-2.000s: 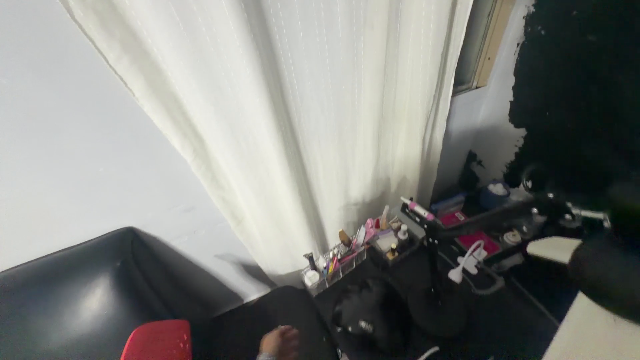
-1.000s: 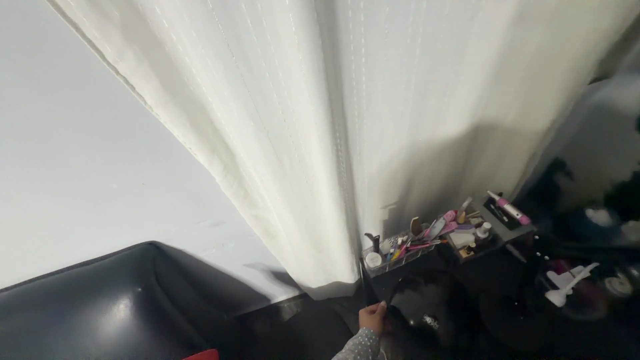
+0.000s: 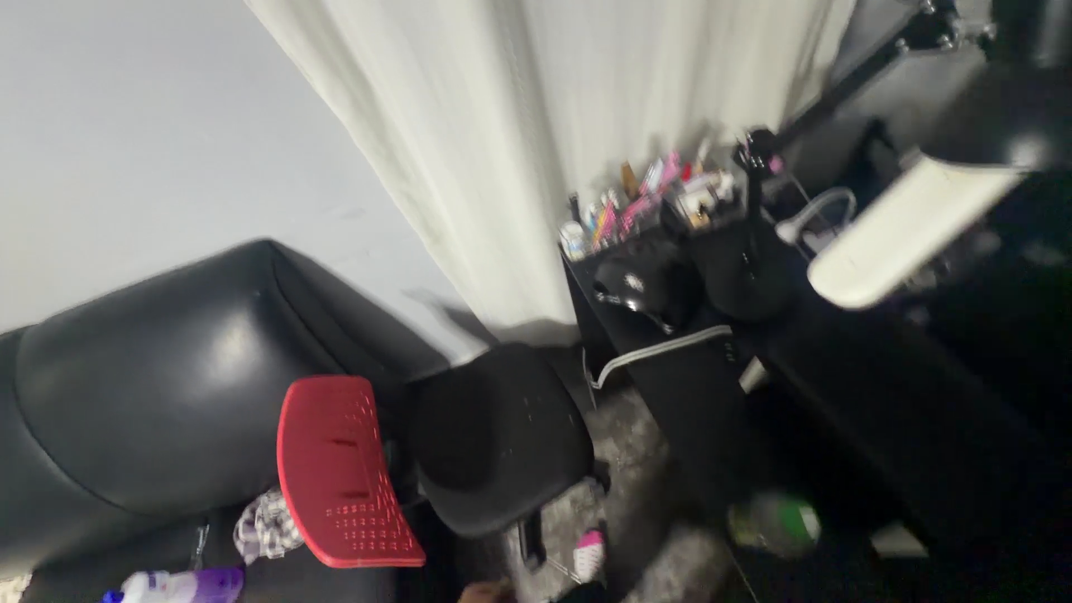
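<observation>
At the bottom edge, only a small blurred patch of skin shows, seemingly part of my left hand [image 3: 486, 593]. Its fingers and anything in them are hidden. Above it stands a chair with a black seat [image 3: 502, 440] and a red perforated plastic backrest [image 3: 335, 477]. A foot in a pink and white sock or shoe [image 3: 590, 554] is to the right of the patch. My right hand is out of view.
A black table [image 3: 687, 394] at the right bears small containers of tools [image 3: 628, 218], a shiny black object [image 3: 645, 285] and a black jointed arm [image 3: 846, 92]. A black padded sofa [image 3: 159, 377] fills the left. A white curtain [image 3: 469, 167] hangs behind.
One second ago a hand in a grey dotted sleeve held a dark thin thing by the curtain's lower edge; now only a bit of skin shows at the bottom. The view has swung down.
</observation>
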